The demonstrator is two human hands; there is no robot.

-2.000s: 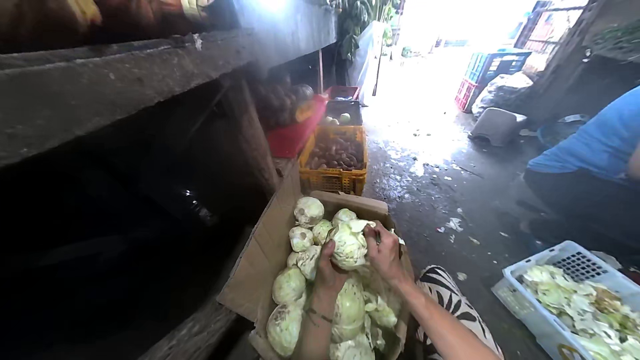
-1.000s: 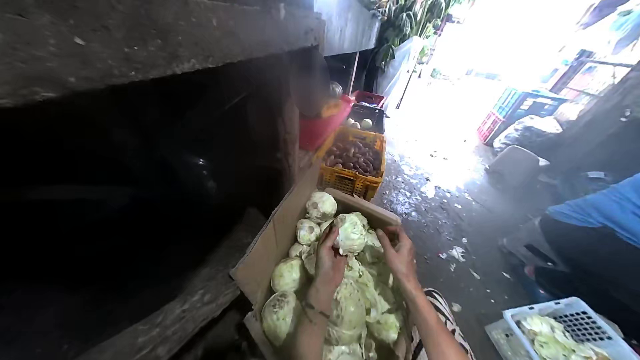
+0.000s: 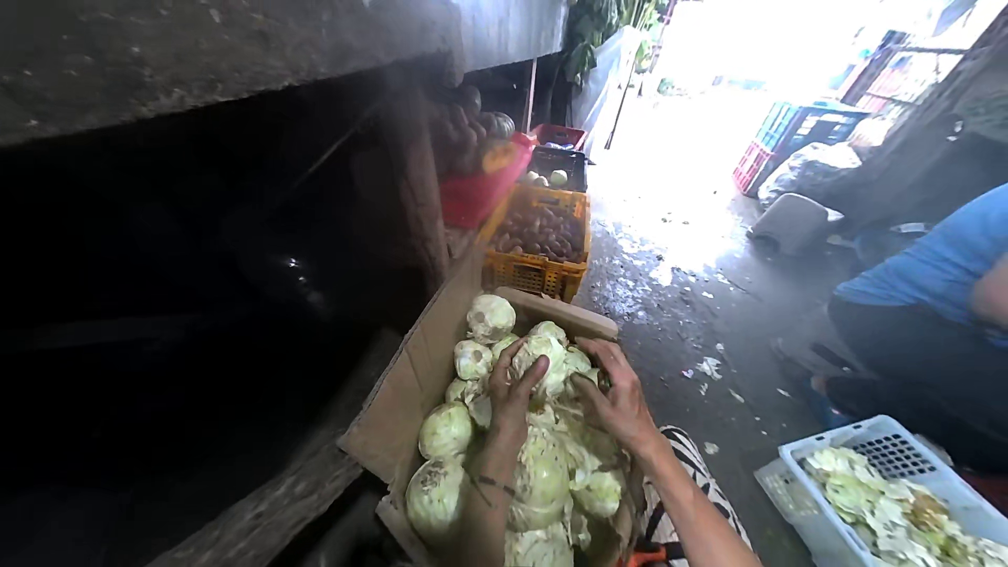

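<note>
An open cardboard box (image 3: 402, 386) full of pale green cabbages stands in front of me. Over its middle my left hand (image 3: 513, 386) holds a cabbage head (image 3: 542, 361), with the thumb on its near side. My right hand (image 3: 614, 390) is just right of that head, fingers curved and apart, near loose leaves; whether it grips a leaf is unclear. Large cabbages (image 3: 446, 431) lie along the box's left side. At the lower edge, by my patterned trouser leg, an orange-handled tool (image 3: 647, 556) shows in part.
A whitish plastic crate (image 3: 827, 504) of cabbage leaves sits on the wet floor at right, near a person in a blue shirt (image 3: 937, 260). Beyond the box stands a yellow crate (image 3: 543, 276) of brownish produce. A concrete ledge (image 3: 236, 47) overhangs at upper left; a wooden post (image 3: 421, 181) stands below it.
My right hand was on the cabbage two seconds ago and has since come off it to the right. The left hand still holds a cabbage. The view has shifted somewhat.
</note>
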